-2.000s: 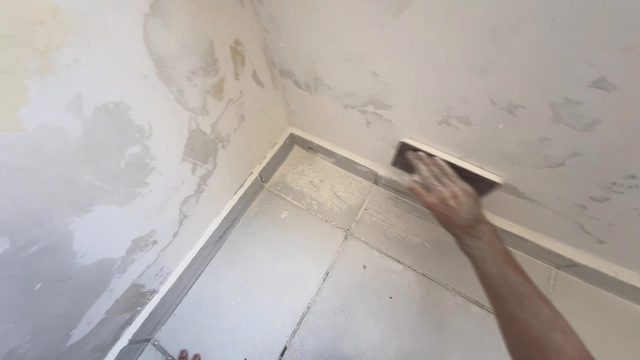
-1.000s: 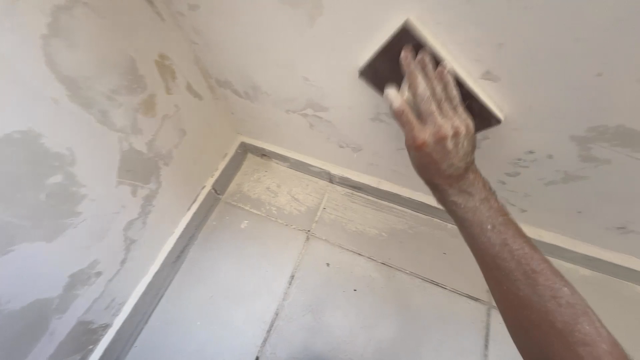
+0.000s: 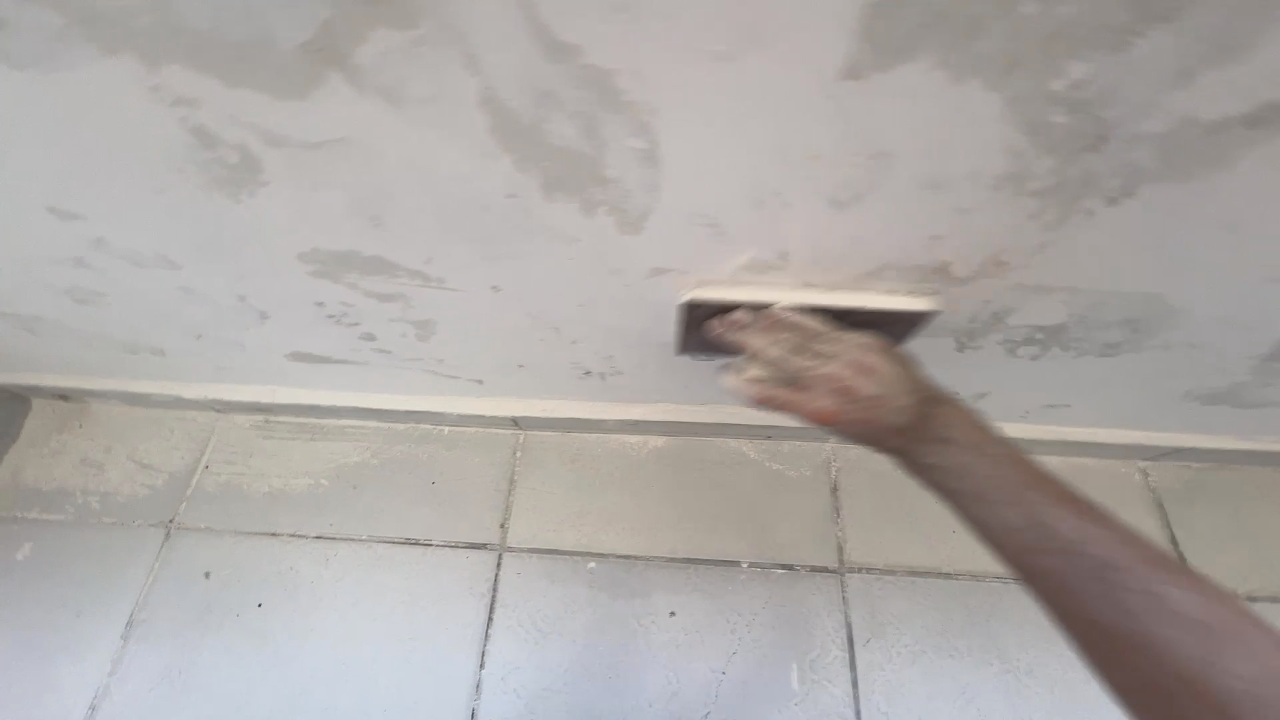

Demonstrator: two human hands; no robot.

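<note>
My right hand (image 3: pixel 825 370), blurred and coated with pale dust, is on the back of a flat rectangular sanding block (image 3: pixel 890 320) with a dark back and a pale edge. The block lies against the patched wall (image 3: pixel 400 180), a little above the skirting. Its working face is turned to the wall and hidden. Grey and beige patches show through the white coat around it. My left hand is out of view.
A tiled skirting with a dusty top ledge (image 3: pixel 620 410) runs along the wall's foot. Below it lie pale floor tiles (image 3: pixel 670 640) with dark joints and whitish dust and smears. At the far left the skirting reaches a grey edge (image 3: pixel 10 420).
The view has swung right along the wall, away from the corner. My right hand has moved the block along the wall. The fingertips at the bottom edge two seconds ago are out of view.
</note>
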